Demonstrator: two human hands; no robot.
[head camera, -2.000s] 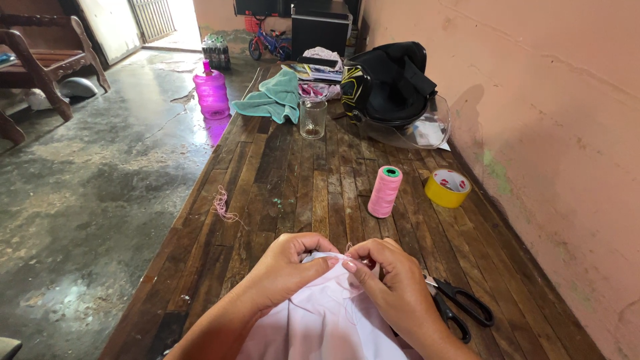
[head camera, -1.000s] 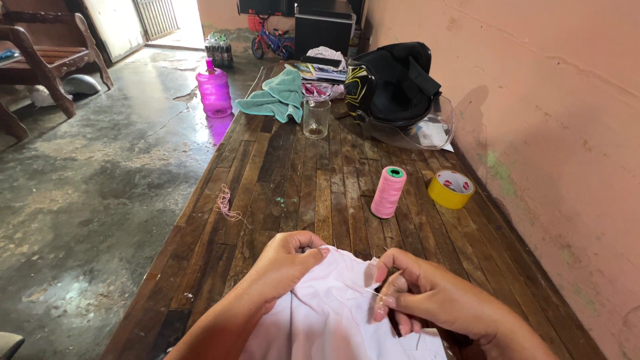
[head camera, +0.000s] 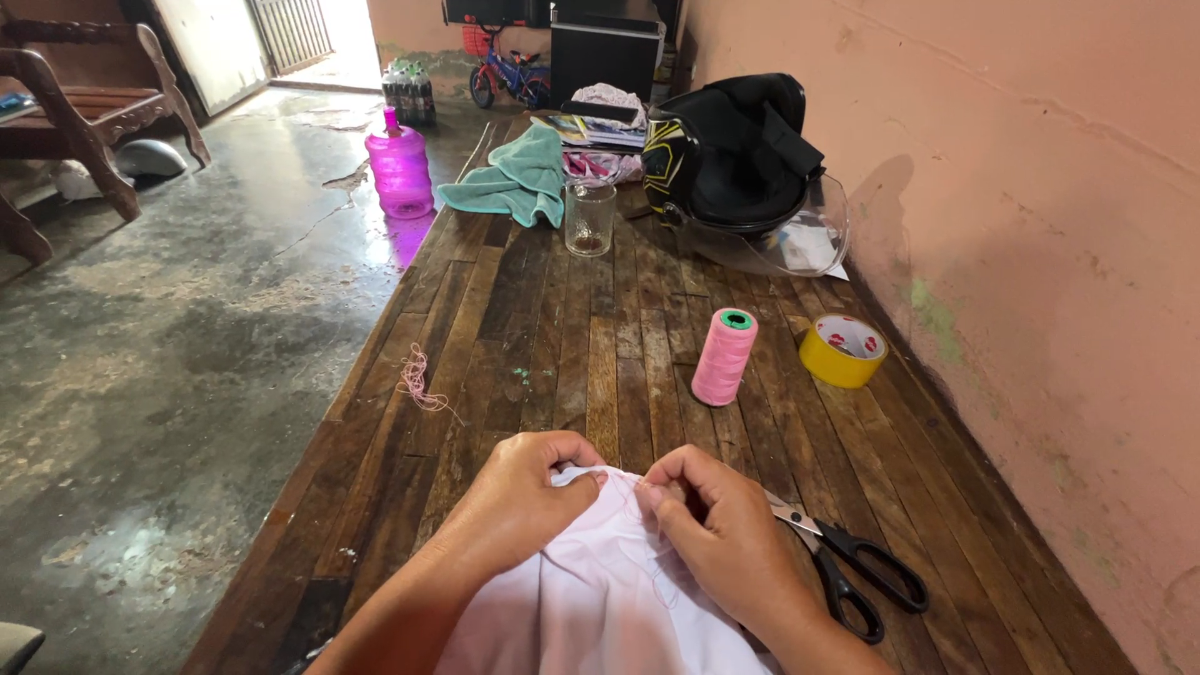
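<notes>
A white cloth (head camera: 581, 591) spreads below and between my hands at the near end of the wooden table. My left hand (head camera: 525, 502) pinches its top edge between thumb and fingers. Close beside it, my right hand (head camera: 717, 525) has thumb and forefinger closed at the same edge, where a thin pink thread (head camera: 656, 562) loops over the fabric; a needle cannot be made out. Black-handled scissors (head camera: 844, 562) lie just right of my right hand, their blade tips hidden. Beyond the hands stands a pink thread spool (head camera: 725, 358), with a roll of yellow tape (head camera: 842, 351) to its right.
Tangled pink thread (head camera: 421, 380) lies on the wooden table (head camera: 525, 309) at left. Farther back are a glass jar (head camera: 590, 220), a teal cloth (head camera: 520, 178), and a black helmet (head camera: 741, 155) with a clear visor. A pink wall borders the right side; a purple bottle (head camera: 398, 169) stands beyond the left edge.
My right hand, apart from the left and farther right one second ago, is back beside it at the cloth's edge. The scissors, mostly covered then, show again.
</notes>
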